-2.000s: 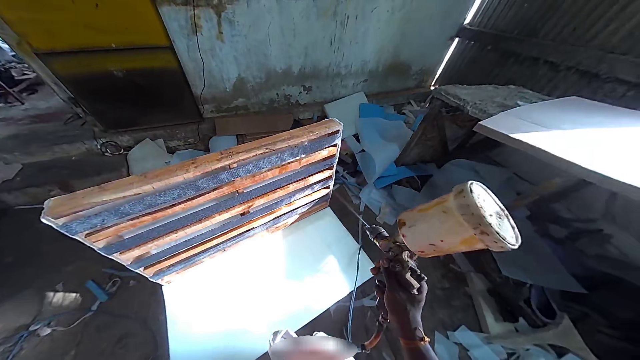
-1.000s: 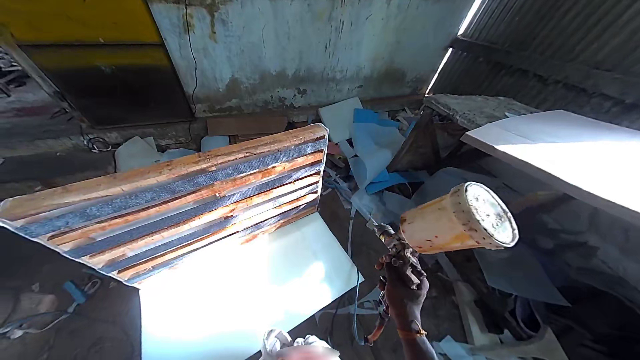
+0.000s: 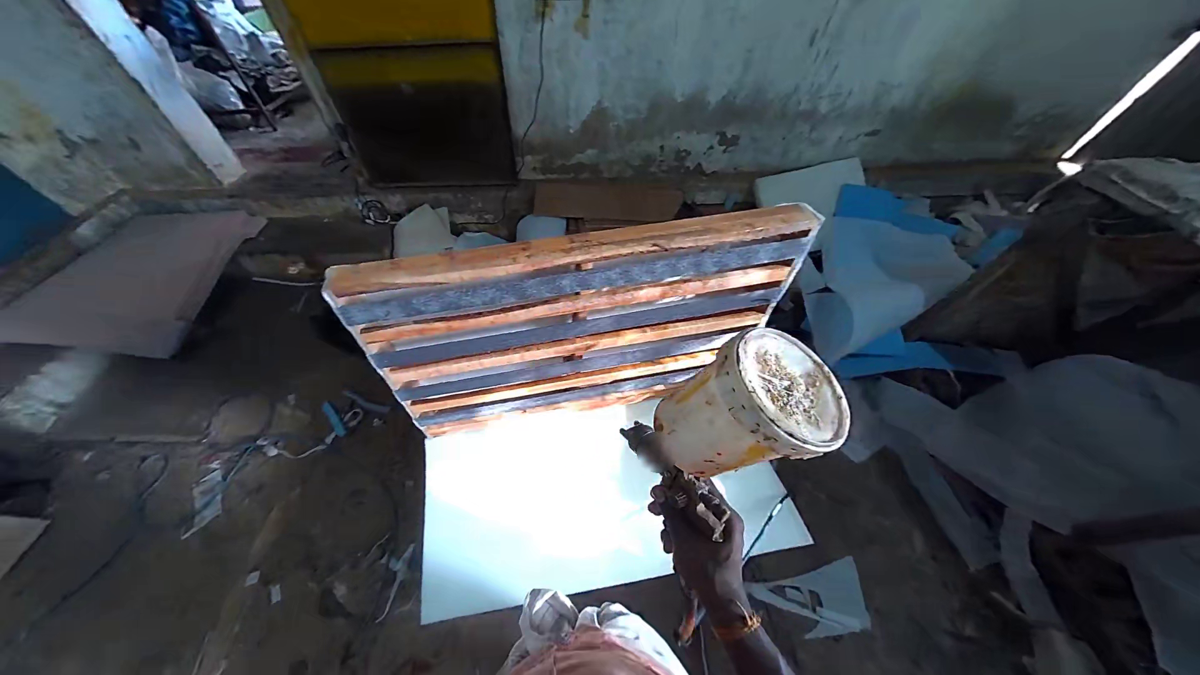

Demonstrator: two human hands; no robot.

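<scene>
My right hand (image 3: 701, 539) grips the handle of a spray gun (image 3: 680, 487), whose stained plastic cup (image 3: 717, 422) with a crusted lid tilts up to the right. The gun's nozzle points up and left, toward a slatted wooden frame (image 3: 562, 305) with dark strips between its slats. That frame stands tilted at the far edge of a brightly lit white sheet or panel (image 3: 487, 553) on the floor. A hose hangs below the gun. My left hand is not in view.
Blue and white foam-like sheets (image 3: 881, 272) lie in a heap at the right. A flat board (image 3: 131, 281) rests at the left. Cords and a small blue object (image 3: 334, 419) lie on the floor. A peeling wall (image 3: 750, 84) and a yellow-and-black panel (image 3: 403, 84) stand behind.
The view has swung left, bringing a doorway into sight. My right hand still holds the spray gun, now in front of the frame's lower right corner rather than to the right of the frame.
</scene>
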